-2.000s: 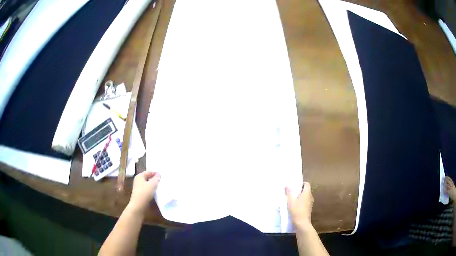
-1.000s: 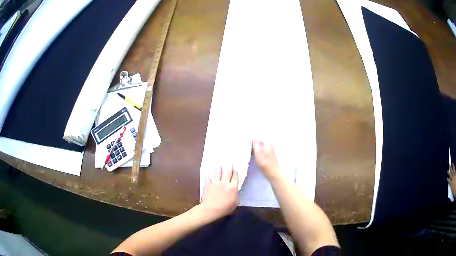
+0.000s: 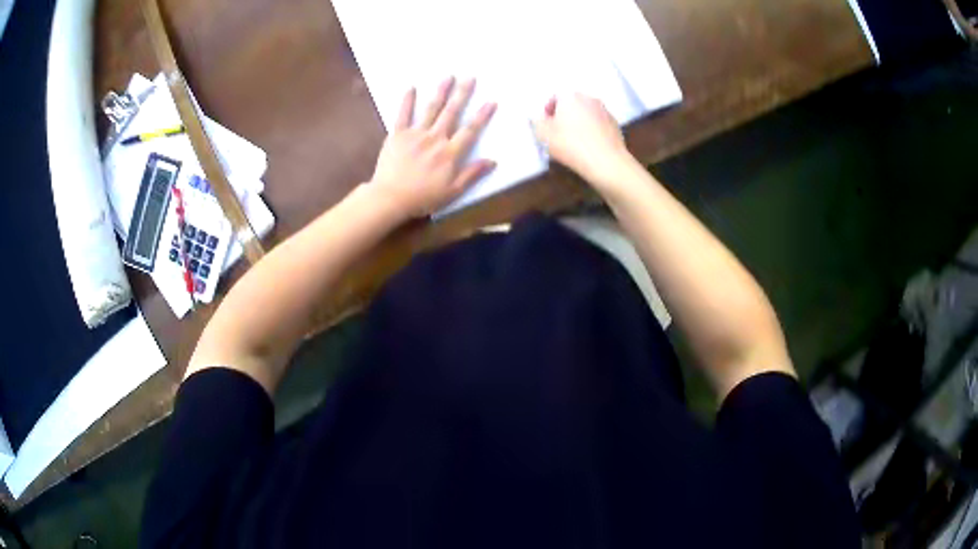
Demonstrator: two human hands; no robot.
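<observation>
A large white paper sheet (image 3: 504, 54), folded into a band, lies on the brown table (image 3: 290, 97) with its near end close to the front edge. My left hand (image 3: 429, 156) lies on the sheet's left part, palm down with fingers spread. My right hand (image 3: 581, 134) is at the near end of the sheet, fingers curled and thumb out to the left. Whether it pinches the paper cannot be told.
At the left lie a calculator (image 3: 195, 249), red pen (image 3: 183, 241), yellow-and-black pen (image 3: 153, 135), clipboard with sheets (image 3: 127, 177), wooden ruler (image 3: 198, 129) and off-white roll (image 3: 77, 161) beside dark cloth (image 3: 27, 247). More dark cloth (image 3: 912, 27) is at the upper right.
The sheet was first held wide by both hands, then appeared narrower with my hands on its near end. The view has since tilted and shifted; my hands are now farther apart.
</observation>
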